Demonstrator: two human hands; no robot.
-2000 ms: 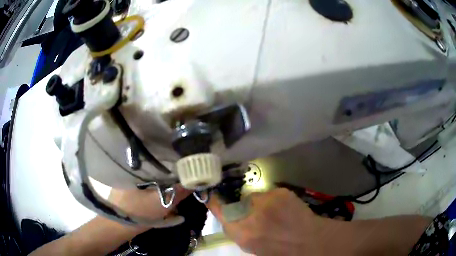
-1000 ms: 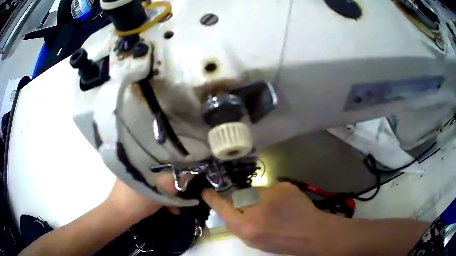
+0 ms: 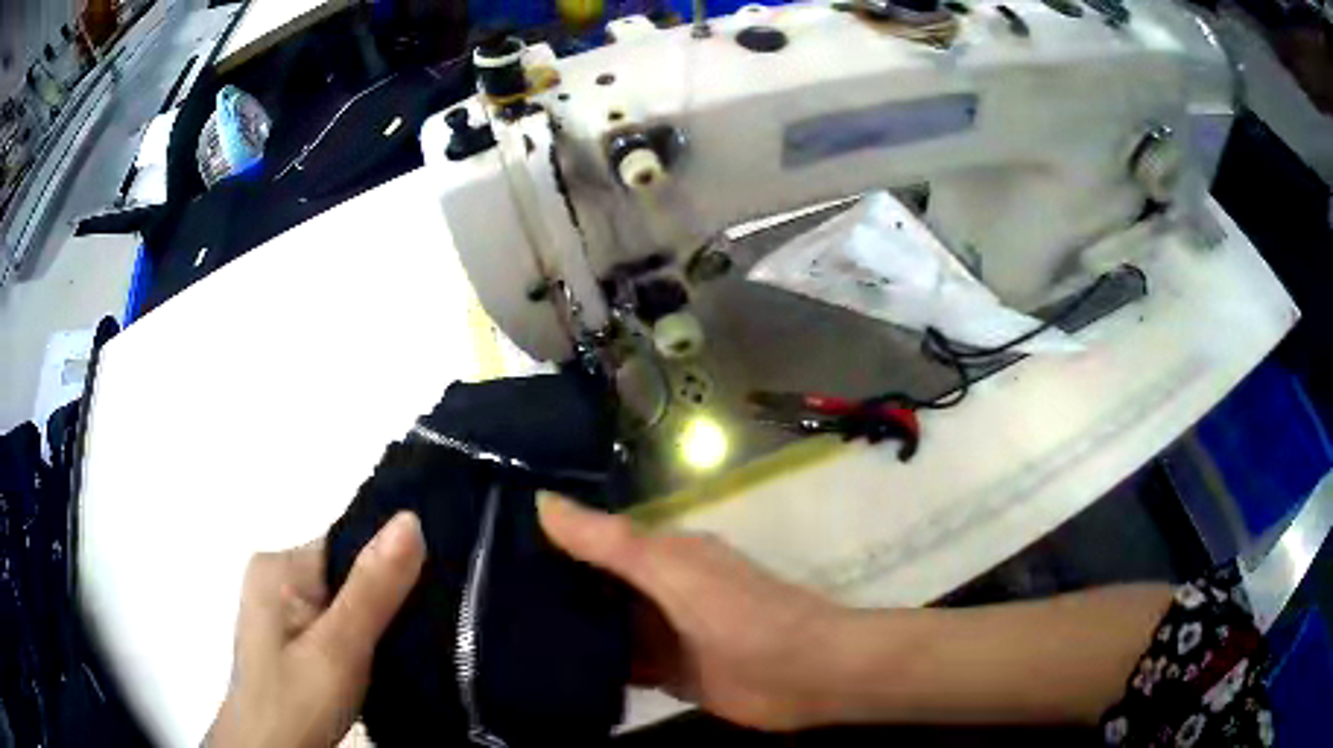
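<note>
A black fabric piece (image 3: 548, 614) with silvery zip-like metal trim (image 3: 472, 599) lies between my two hands, left of and below the needle area. One trim line runs down the cloth, another crosses near its top. My left hand (image 3: 314, 621) holds its left side, thumb on top. My right hand (image 3: 716, 614) holds its right side, thumb on top, fingers partly hidden under the cloth. The cloth's upper right corner reaches the presser foot area (image 3: 592, 351); whether it is under the foot I cannot tell.
The white sewing machine (image 3: 702, 132) stands behind the cloth. Red and black snips (image 3: 863, 417) lie right of the bright lamp spot (image 3: 703, 443). A crumpled white cloth or paper (image 3: 892, 271) and a black cord (image 3: 958, 358) lie under the arm. Dark fabric (image 3: 351, 146) lies at the back left.
The view has drawn back from the machine head. The black cloth and both hands are now left of and in front of the needle, with the trim turned up into view.
</note>
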